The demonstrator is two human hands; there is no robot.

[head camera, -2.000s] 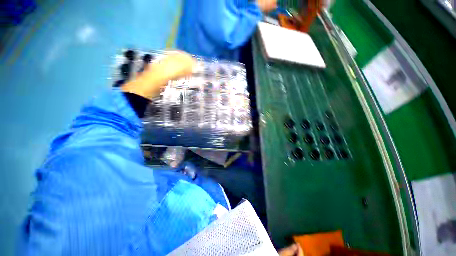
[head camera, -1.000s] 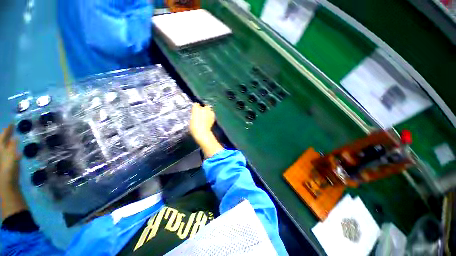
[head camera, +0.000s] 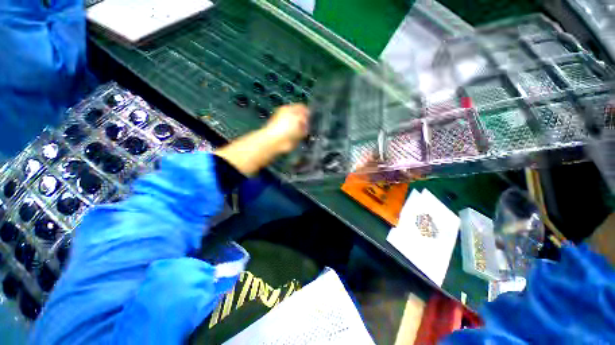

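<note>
A clear blister tray (head camera: 495,124) with rows of square pockets is held up, tilted and blurred, over the bench. Most of its pockets look empty; dark shapes show at its left end. My left hand (head camera: 286,128) is closed at the tray's left edge. My right sleeve shows at the lower right, but my right hand is not visible. Another clear tray (head camera: 101,151) full of round black housings lies at the left, beside my left arm. More black housings (head camera: 273,87) sit in a tray on the green bench.
The orange press base (head camera: 377,195) shows below the raised tray, which covers most of the press. White paper (head camera: 421,232) with small metal parts, a pale parts box (head camera: 480,242) and a crumpled clear bag (head camera: 519,215) stand to its right. A white slab (head camera: 148,13) lies at the back left.
The view has swung right. The housing-filled tray now lies at left without my hands on it. A mostly empty clear tray is now raised over the bench, with my left hand at its edge.
</note>
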